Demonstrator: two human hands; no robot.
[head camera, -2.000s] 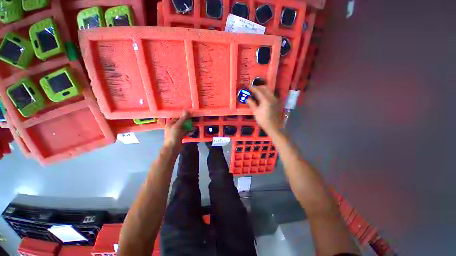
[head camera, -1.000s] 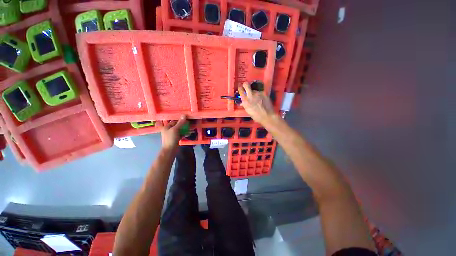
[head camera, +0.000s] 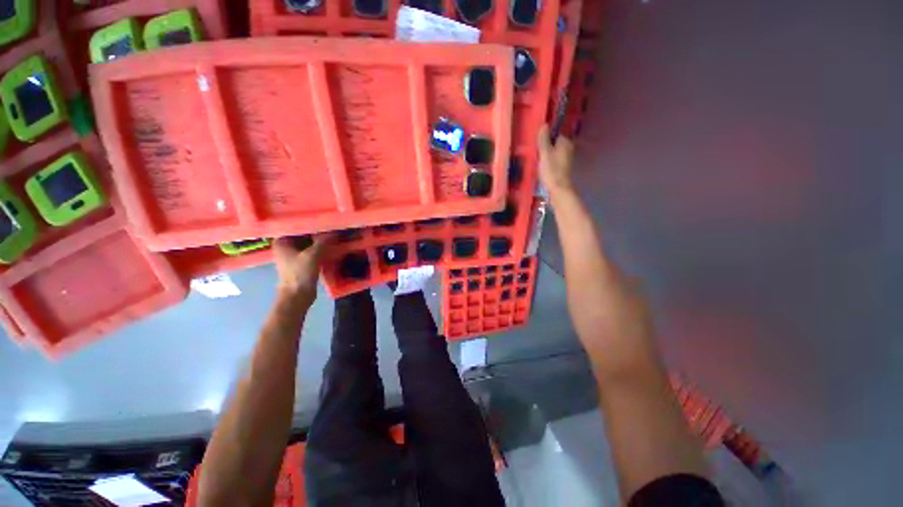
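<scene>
The red-orange four-compartment foam tray (head camera: 376, 139) lies over other trays. Its right compartment holds several dark smartwatch units (head camera: 480, 86) and one with a glowing blue-white screen (head camera: 447, 136). Its other compartments hold dark scribbles and no watches. My left hand (head camera: 297, 265) grips its lower edge; a dark patch shows by the fingertips, and the fingers are partly hidden. My right hand (head camera: 556, 161) is at the right edge of the multi-cell foam tray (head camera: 381, 269) underneath. A thin dark thing shows by its fingertips; I cannot tell whether it is held.
Lime-green handheld devices (head camera: 65, 188) sit in trays at the left. A white paper label (head camera: 436, 26) lies above the four-compartment tray. A smaller multi-cell tray (head camera: 485, 315) is beside my legs. A black crate (head camera: 89, 451) stands lower left, and red-orange tray edges (head camera: 708, 411) show lower right.
My right hand has left the right compartment and moved right. The glowing watch now lies in that compartment, and another dark watch shows there. The four-compartment tray and my left hand have shifted left.
</scene>
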